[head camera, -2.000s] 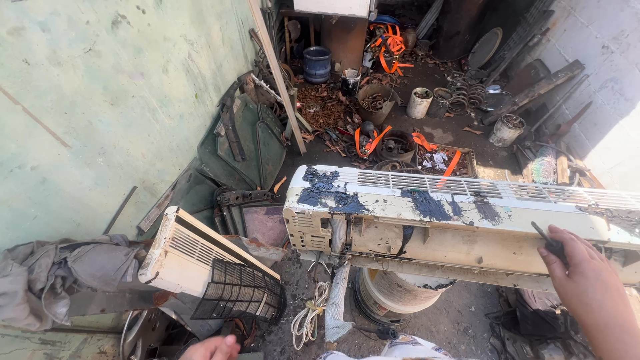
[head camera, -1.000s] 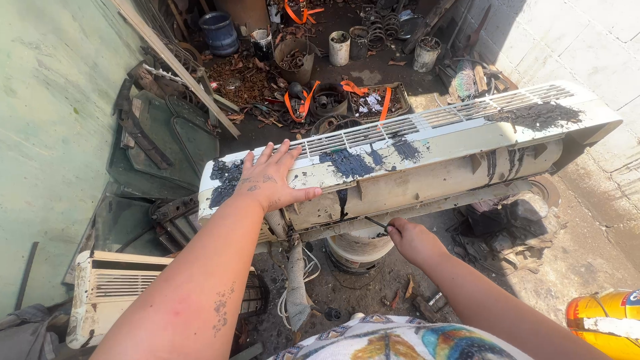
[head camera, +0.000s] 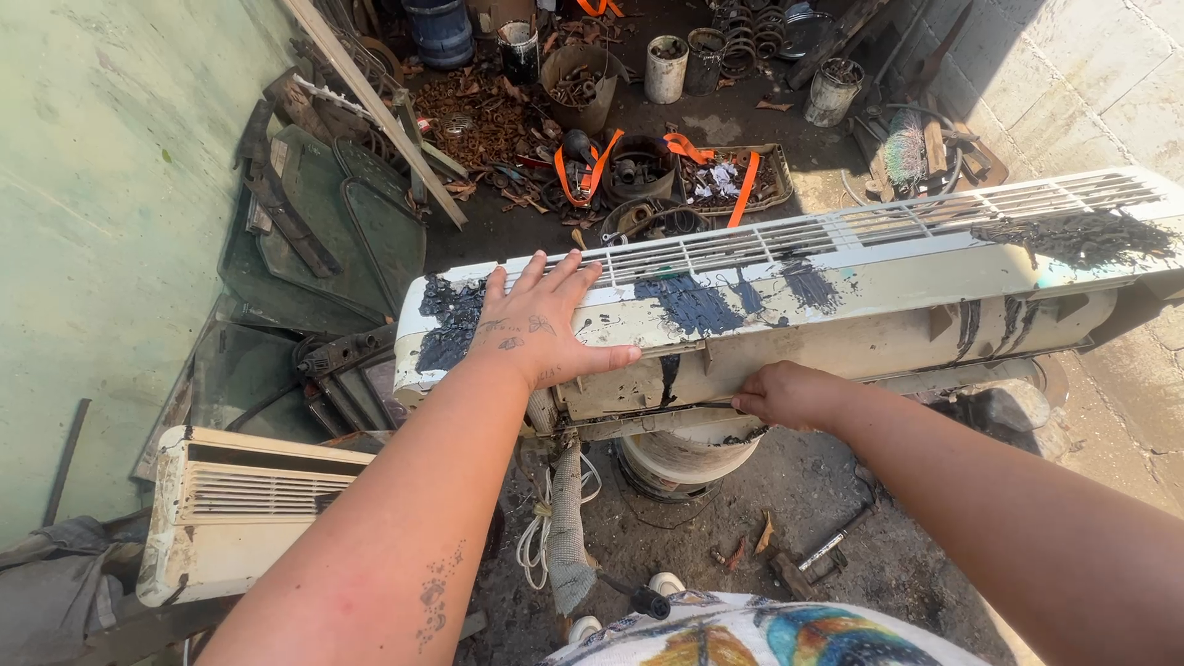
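Note:
A long off-white air conditioner housing (head camera: 906, 268) with a slatted grille and black tar-like patches lies across the view above a white bucket (head camera: 689, 458). My left hand (head camera: 541, 324) presses flat on its top near the left end, fingers spread over the edge of the grille. Lower down, my right hand (head camera: 786, 396) is closed around a thin dark tool, whose shaft (head camera: 710, 405) points left along the lower edge of the housing. What its tip touches is hard to make out. A wrapped pipe (head camera: 566, 527) hangs below the left end.
A second off-white slatted casing (head camera: 264, 509) lies at the lower left. Behind the housing are a metal pail of scrap (head camera: 575, 88), a tray with orange straps (head camera: 782, 176), and paint-stained cans (head camera: 666, 69). A wooden plank (head camera: 375, 106) leans at the left; a hammer (head camera: 795, 575) lies on the ground.
My left hand, low and off the housing two seconds ago, now rests on its top. My right hand has moved from the housing's top right to its lower front. The view has shifted.

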